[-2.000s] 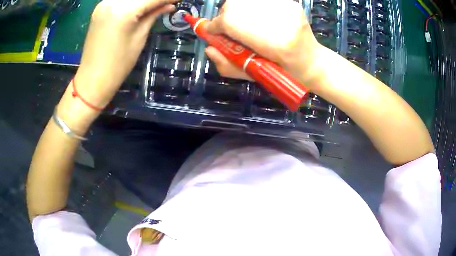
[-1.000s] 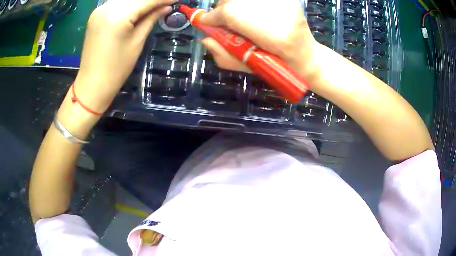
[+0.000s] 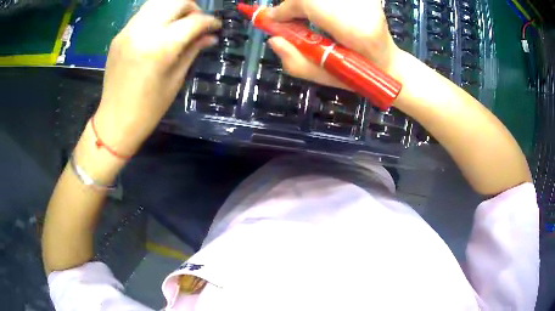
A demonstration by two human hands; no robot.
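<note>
My right hand point(image 3: 341, 36) is shut on a thick red marker point(image 3: 341, 64), its red tip pointing up and left over the tray. My left hand point(image 3: 161, 45) is over the tray's left part, fingers bent and fingertips beside a row of dark parts; whether it touches or pinches one cannot be told. The clear plastic tray point(image 3: 274, 140) has long channels. Black round parts point(image 3: 216, 86) stand on edge in rows in it. My hands hide part of the tray, and the picture's top edge cuts off its far side.
Green mat with yellow and blue tape point(image 3: 91, 33) lies left of the tray. More mat shows at the right, with a thin wire and small white connector point(image 3: 525, 45). Long dark strips point(image 3: 544, 121) lie at the right edge. My top point(image 3: 341, 243) is close below the tray's near rim.
The round part with a pale ring, seen face up at my left fingertips earlier, no longer shows. My left hand has lowered slightly. The marker has moved a little right, away from the left fingertips.
</note>
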